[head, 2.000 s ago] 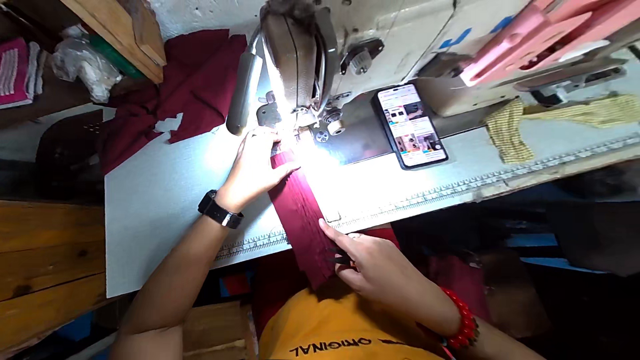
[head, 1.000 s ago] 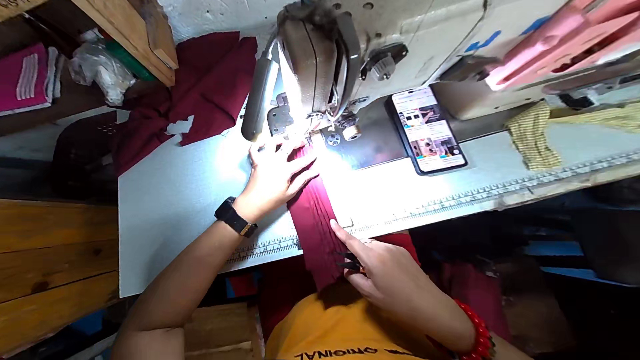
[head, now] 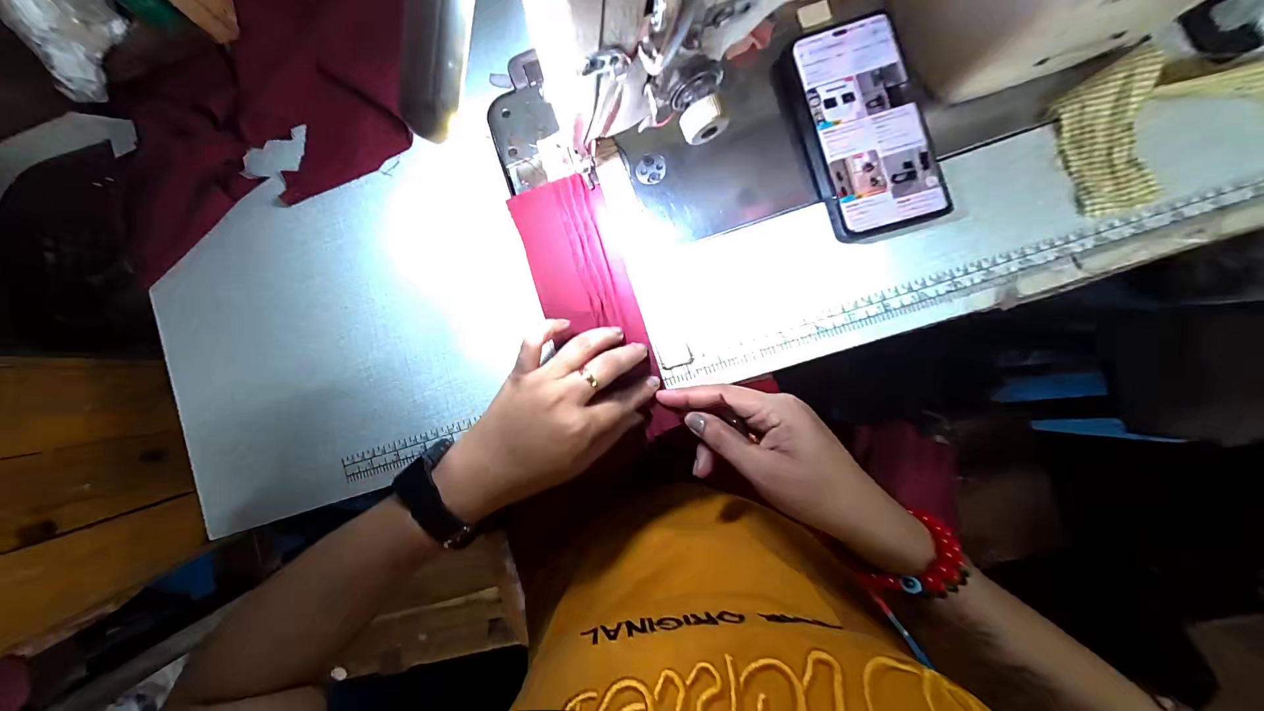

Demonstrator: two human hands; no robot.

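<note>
A strip of maroon pleated fabric (head: 583, 257) lies on the sewing machine's table, its far end at the presser foot (head: 591, 168) of the sewing machine (head: 632, 59). My left hand (head: 558, 405), with a ring and a black watch, rests on the strip near the table's front edge, fingers spread. Beside its fingertips, at the strip's right edge, is my right hand (head: 755, 434), thumb and index finger close together. A small dark thing shows inside its curled fingers; whether the hand also pinches the fabric cannot be told. The near end of the strip drops over the edge.
A smartphone (head: 874, 128) with a lit screen lies right of the needle. More maroon fabric (head: 306, 79) is heaped at the back left. A yellow checked cloth strip (head: 1106, 138) lies at the right. A printed ruler scale (head: 948, 286) runs along the table's front edge.
My left hand has moved from beside the presser foot back toward my body along the fabric, uncovering the strip's far part. The view has come closer to the table.
</note>
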